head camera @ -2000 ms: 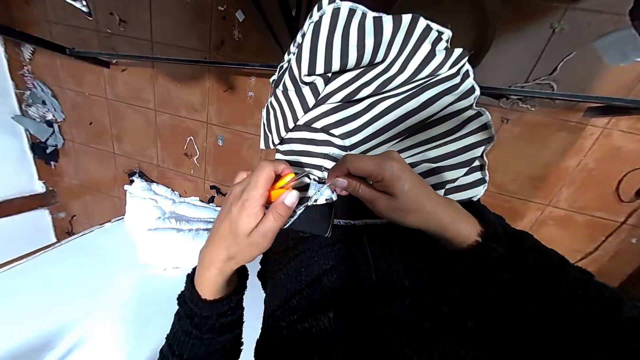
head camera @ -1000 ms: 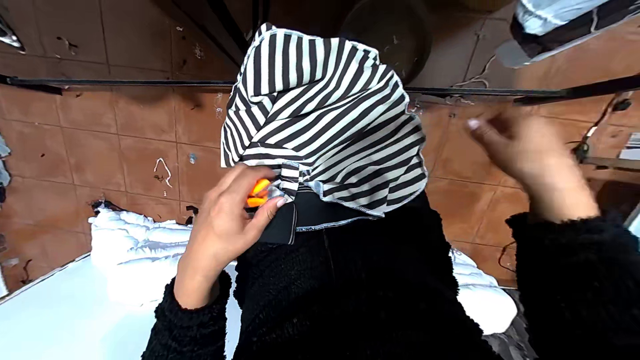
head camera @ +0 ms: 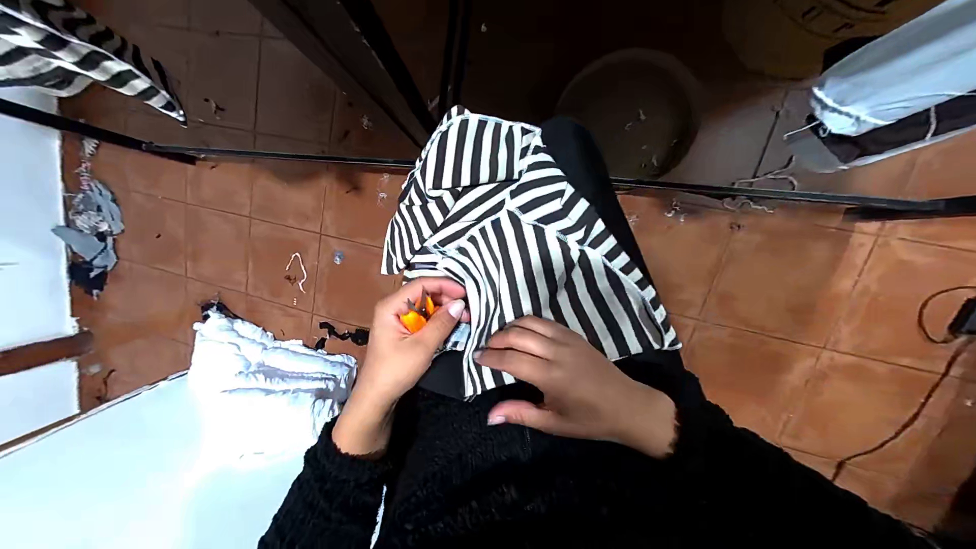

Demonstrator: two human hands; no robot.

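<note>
A black-and-white striped garment (head camera: 534,259) lies across my lap in the head view, with its seams showing. My left hand (head camera: 408,335) is closed around a small orange-handled cutting tool (head camera: 415,319), whose exact kind is unclear. Its fingertips also touch the edge of the striped cloth. Just to the right, my right hand (head camera: 560,377) rests on the lower part of the garment, fingers spread and thumb apart. Whether its fingertips pinch any cloth cannot be made out.
White folded cloth (head camera: 267,374) lies on a white surface (head camera: 114,473) at lower left. A dark metal bar (head camera: 305,155) crosses beyond my lap. Scraps (head camera: 91,229) and thread bits (head camera: 297,272) lie on the tiled floor. More striped cloth (head camera: 84,57) hangs at upper left, pale fabric (head camera: 892,76) at upper right.
My right hand has come back from the far right onto the striped garment. The garment is now folded differently, and my left hand still holds the orange-handled tool.
</note>
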